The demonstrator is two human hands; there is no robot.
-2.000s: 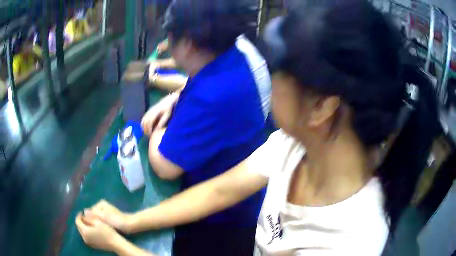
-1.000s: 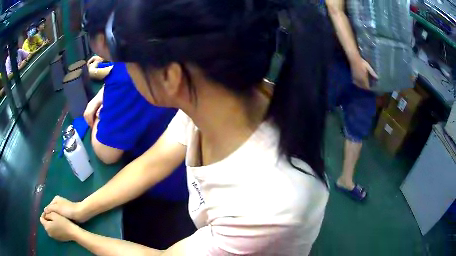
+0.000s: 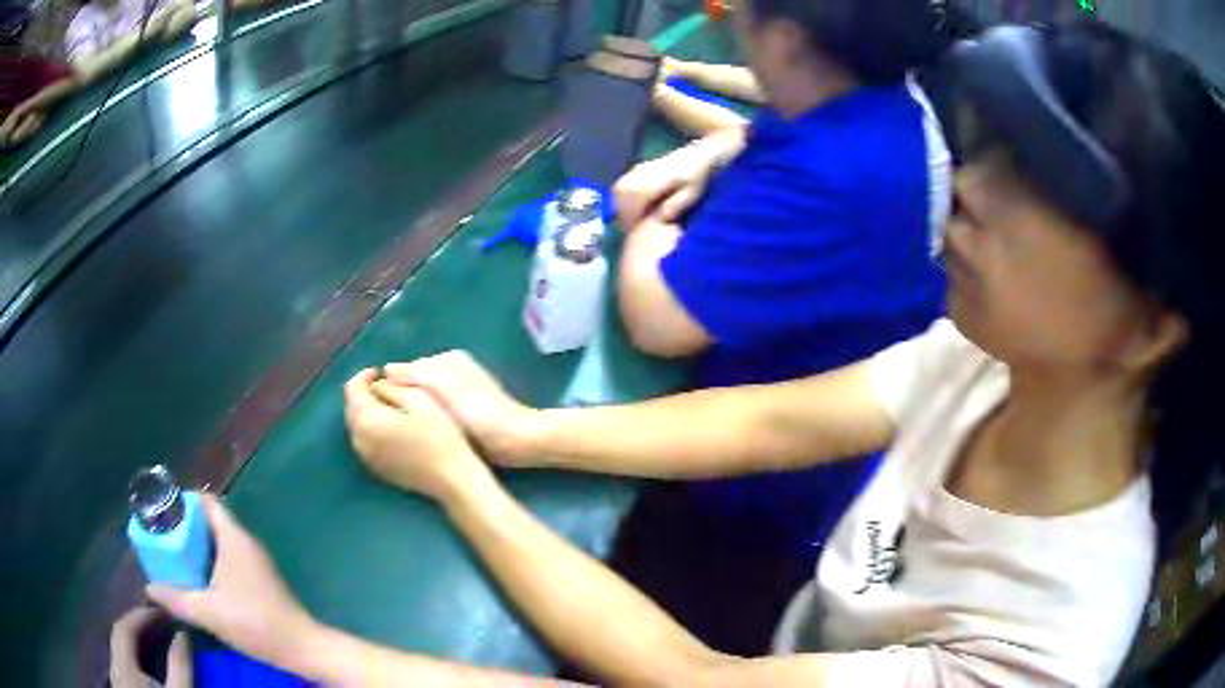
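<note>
At the lower left, my right hand is closed around a light-blue dispenser bottle with a round shiny metal top. The bottle is nearly upright by the brown strip. My left hand seems to be the dim fingers just below it, cut off by the bottom edge; its grip is unclear. Bright blue cloth or garment shows beside these fingers at the lower edge.
A neighbour's clasped hands rest on the green bench. Beyond stand two white bottles, a crumpled blue cloth and dark grey slabs. A person in blue sits farther along. The dark green belt curves left.
The view has swung left and down from the aisle to the bench and belt. The light-blue bottle and my hands have come into view. The neighbour's hands remain clasped.
</note>
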